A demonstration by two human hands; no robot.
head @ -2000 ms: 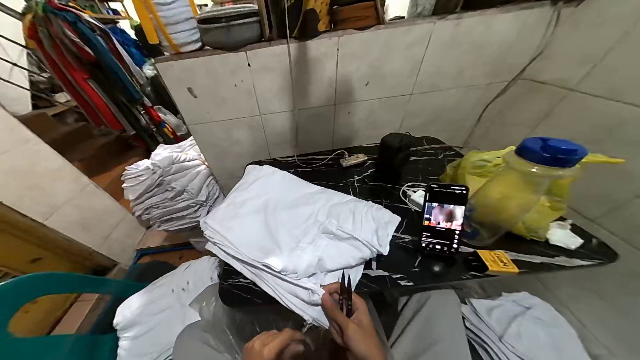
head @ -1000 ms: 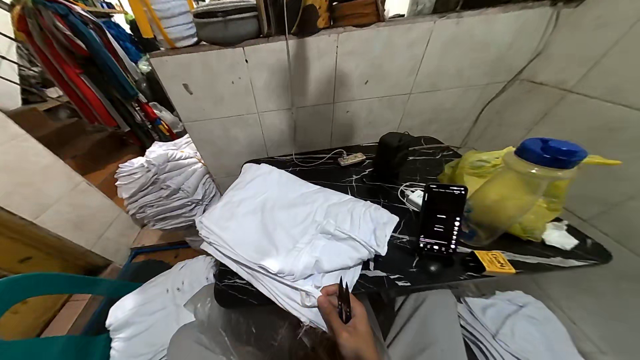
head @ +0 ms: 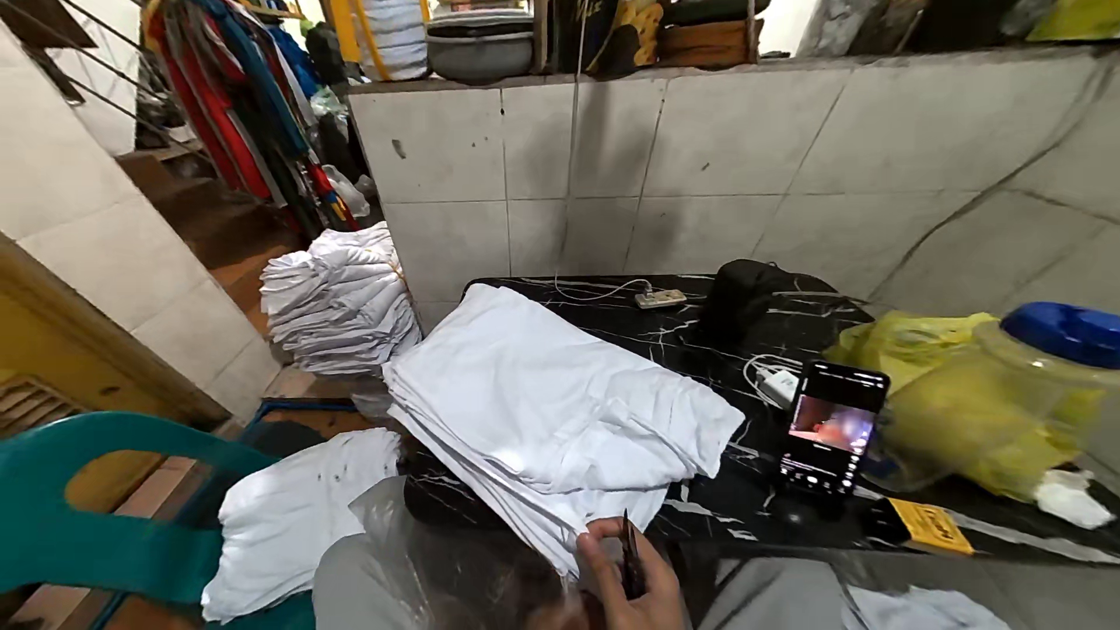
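A stack of folded white cloth garments (head: 560,394) lies on the black marble-patterned table (head: 717,516). At its near corner, my right hand (head: 634,582) holds small dark pointed thread snips (head: 630,556) upright against the palm, with thumb and index finger touching the white fabric. My left hand (head: 560,612) is a blur at the bottom edge, just left of the right hand; its fingers and anything in them cannot be made out. Clear plastic (head: 394,542) lies over my lap to the left.
Right of the stack stand a lit phone (head: 831,429), a white charger (head: 777,385), a blue-lidded plastic jar (head: 1006,402) and a yellow box (head: 932,525). Behind are a power strip (head: 661,299) and a tiled wall (head: 717,166). White bundles (head: 341,302) and a green chair (head: 149,542) are at left.
My left hand was low beside the right two seconds ago, out of sight one second ago, and shows blurred at the bottom now. My right hand keeps the snips at the stack's near corner.
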